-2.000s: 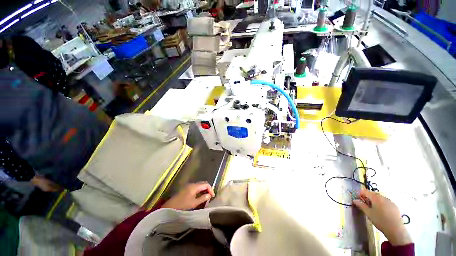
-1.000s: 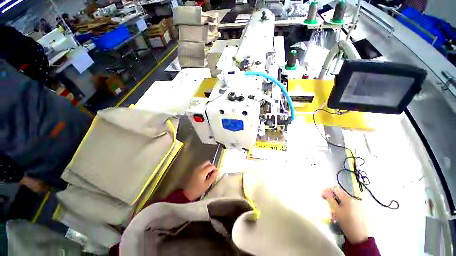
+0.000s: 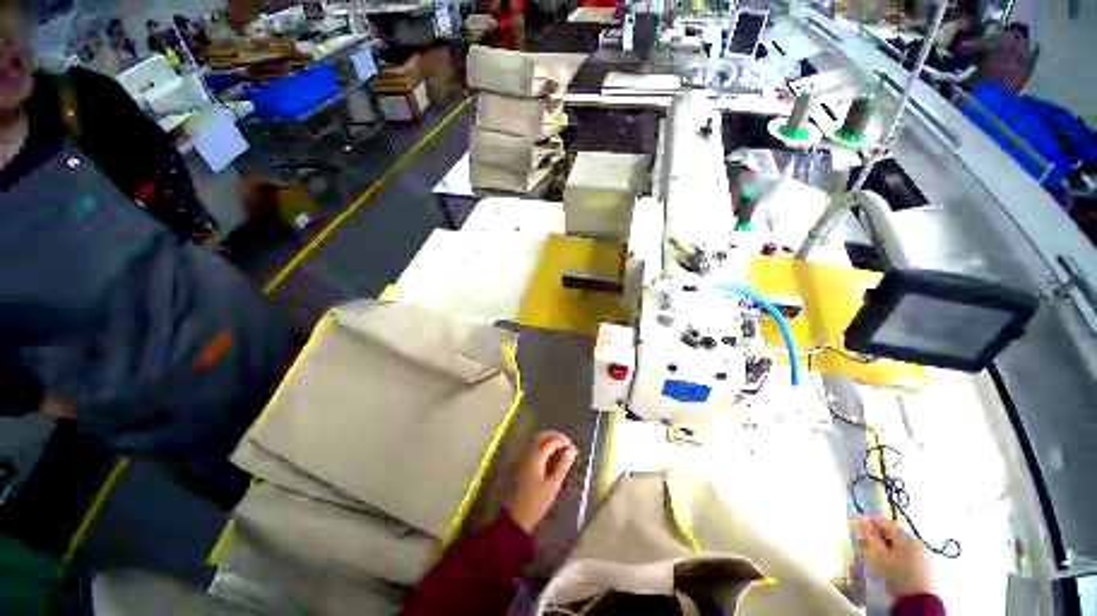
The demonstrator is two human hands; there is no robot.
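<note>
A beige sewn piece with a yellow edge lies on the white machine table in front of me, its dark open mouth cut off by the bottom edge. My left hand is left of it, fingers curled, with nothing visible in them. My right hand is right of the piece, low over the table, its fingers closed on a small dark thing that looks like thread snips, mostly hidden. The white sewing machine head stands behind the piece; its needle area is not clear.
A stack of beige panels with yellow edges lies at left. A black cable is looped near my right hand. A dark control screen stands at right. A person in dark clothes is at far left, beside the yellow-lined aisle.
The view has shifted, showing more of the left stack and background. My right hand has left the cable and moved toward the piece. My left hand has moved slightly off the piece's edge.
</note>
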